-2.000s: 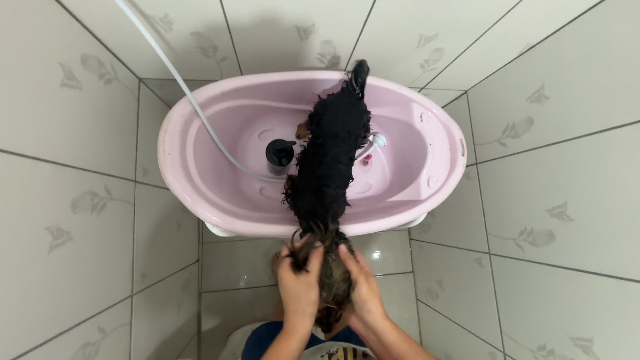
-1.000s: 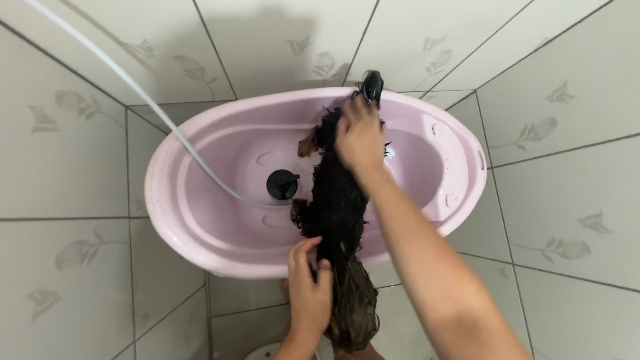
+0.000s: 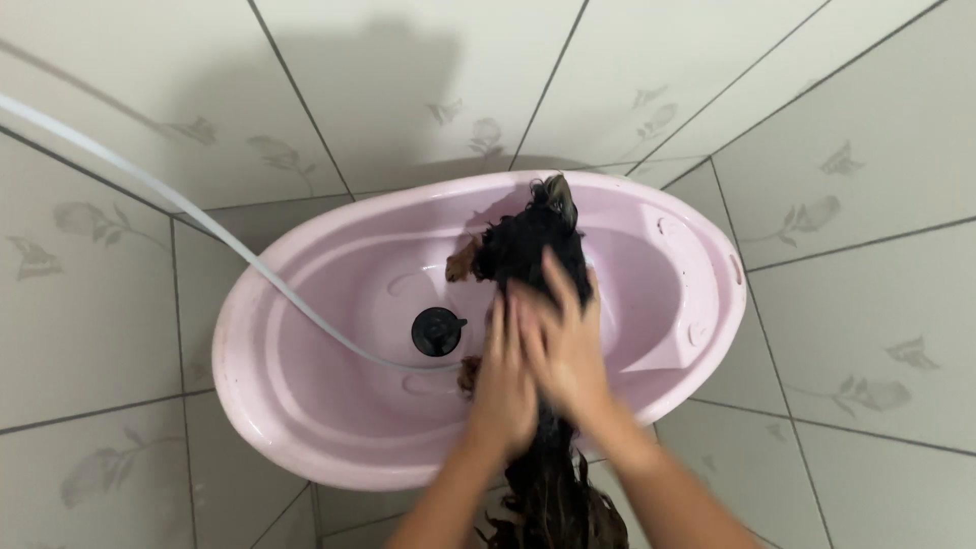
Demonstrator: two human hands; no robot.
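A wet, long-haired black dog with brown paws (image 3: pixel 530 236) stands across the pink plastic bathtub (image 3: pixel 252 427), its near end reaching over the near rim. My left hand (image 3: pixel 503 374) lies along the left side of its back, fingers pointing away from me. Beside it, my right hand (image 3: pixel 564 343) rests on the back, blurred, with fingers apart. The two hands touch or nearly touch. Left of the dog, on the tub floor, is a black bottle with a pump top (image 3: pixel 437 332). Part of the dog's body is hidden under my hands.
A white hose (image 3: pixel 252 255) comes in from the upper left, crosses the tub's rim and runs down past the bottle towards the dog. Tiled walls with a floral pattern (image 3: pixel 846 366) enclose the tub on the far side, left and right.
Both hands were at the dog's near end, outside the tub; the right then reached its far end. Now both are together on the middle of its back.
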